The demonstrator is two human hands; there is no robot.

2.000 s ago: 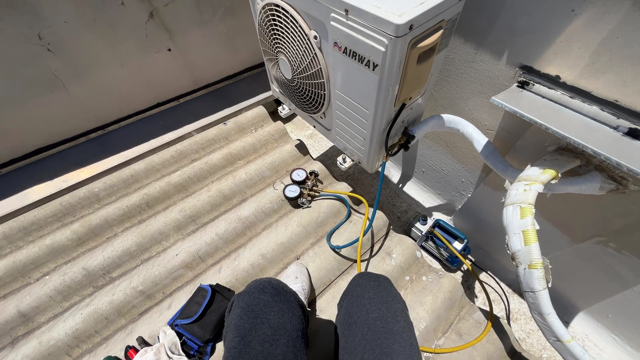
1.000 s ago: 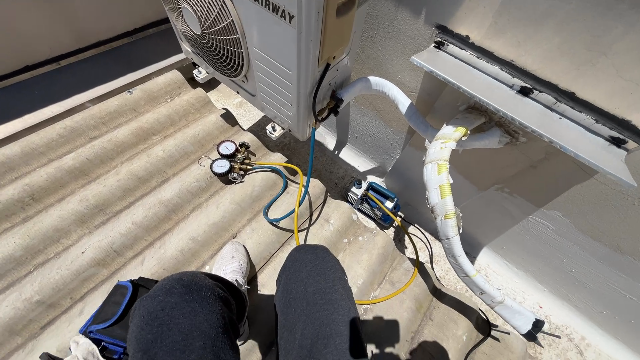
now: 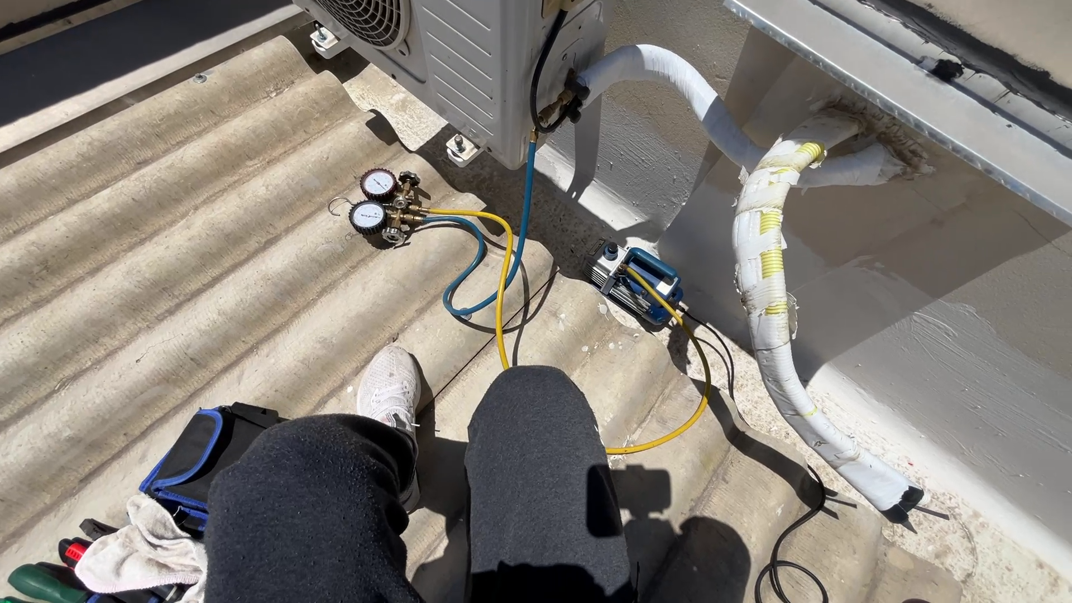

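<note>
Neither my left hand nor my right hand can be seen. Beyond my knees, a manifold gauge set (image 3: 387, 209) with two round dials lies on the corrugated roof. Its blue hose (image 3: 528, 193) runs up to the service valve (image 3: 563, 105) on the side of the outdoor air conditioner unit (image 3: 461, 63). A yellow hose (image 3: 505, 285) leads from the gauges and passes behind my knee; a yellow hose (image 3: 705, 377) comes out on the other side and reaches the blue and silver vacuum pump (image 3: 635, 283), which stands near the wall.
White-wrapped pipes (image 3: 766, 293) hang from the wall under a metal ledge (image 3: 904, 105). A black cable (image 3: 775, 561) lies at lower right. Left of my legs are a black and blue tool pouch (image 3: 197, 461), a pale cloth (image 3: 142, 553) and a green-handled tool (image 3: 46, 584). The corrugated roof (image 3: 167, 276) is ridged.
The view has swung right and down. The gauge set, hoses and pump show no plain change of place.
</note>
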